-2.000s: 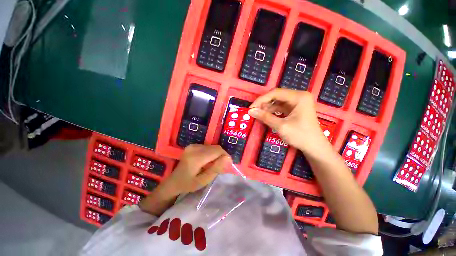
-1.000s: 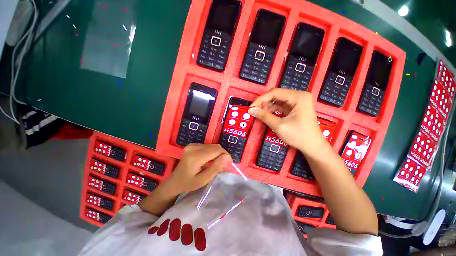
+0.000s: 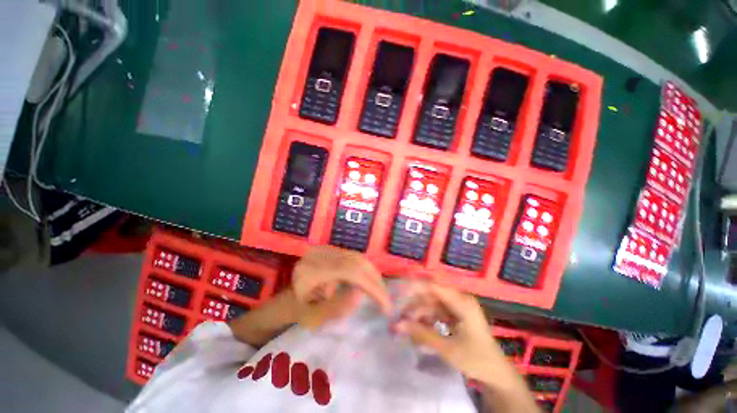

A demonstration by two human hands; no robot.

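Observation:
The orange-red phone tray (image 3: 271,189) lies on the bench in front of me. The leftmost near-row phone (image 3: 300,188) has a bare dark screen. The other near-row phones, such as this one (image 3: 416,211), carry red screen films. The far-row phones (image 3: 440,101) are all bare. My left hand (image 3: 335,282) is below the tray's near edge, fingers pinched on faint, clear backing. My right hand (image 3: 440,323) is beside it, before my white top, fingers bent and blurred. A small reddish spot shows at its fingertips; whether it grips the backing is unclear.
A long pile of red-and-white film sheets (image 3: 663,185) lies at right. A clear strip (image 3: 174,101) lies at left. Below the bench edge are a tray of red-labelled phones (image 3: 198,278) at left and another tray (image 3: 558,355) at right. A white oval device (image 3: 706,347) is at far right.
My right hand has left the near-row phones and come down beside my left hand. The second near-row phone's film now lies flat on its screen. The view has shifted, showing the whole tray.

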